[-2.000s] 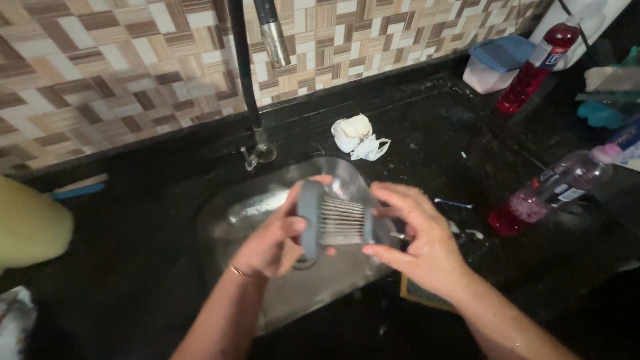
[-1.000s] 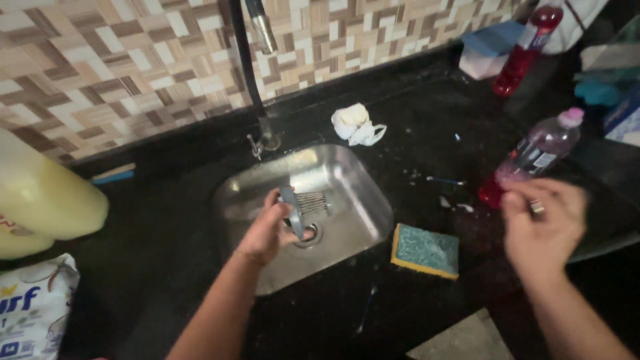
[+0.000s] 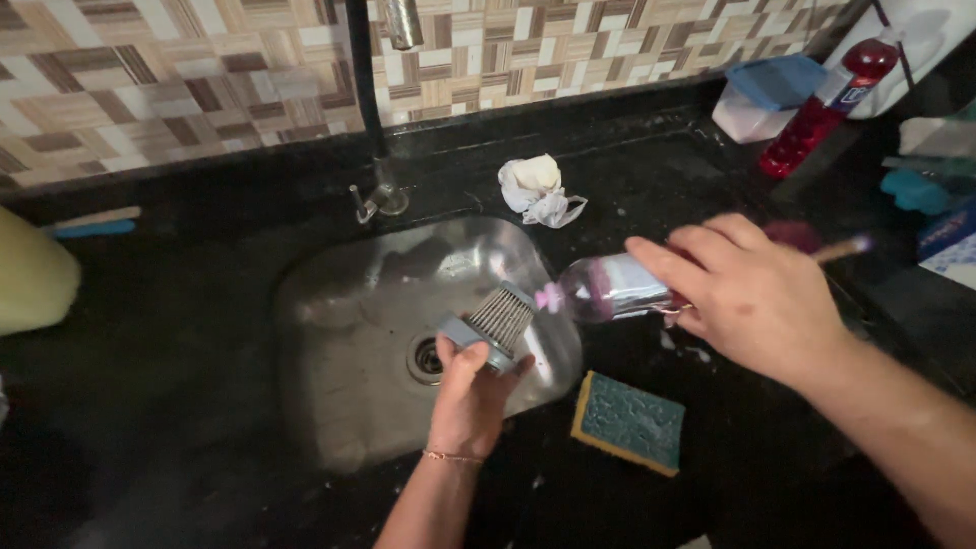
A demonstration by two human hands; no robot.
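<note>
My left hand (image 3: 476,389) grips a grey pleated filter (image 3: 499,319) by its wide rim, over the right part of the steel sink (image 3: 335,343). My right hand (image 3: 751,293) is closed around a clear plastic bottle (image 3: 621,288) with pink liquid. The bottle is tipped nearly flat, its pink cap pointing left, close beside the filter's narrow end. Whether liquid is coming out cannot be seen. Just right of the sink lies a green and yellow sponge (image 3: 631,421).
Behind the sink stands a faucet (image 3: 385,200). A bar of soap (image 3: 537,173) sits in white plastic. Farther right are a blue-lidded tub (image 3: 770,91) and a bottle of red liquid (image 3: 831,107). A yellowish container (image 3: 34,271) stands at the left edge.
My right hand has left the filter and taken hold of the pink-liquid bottle, which stood on the counter, and brought it over beside the filter. My left hand still holds the filter.
</note>
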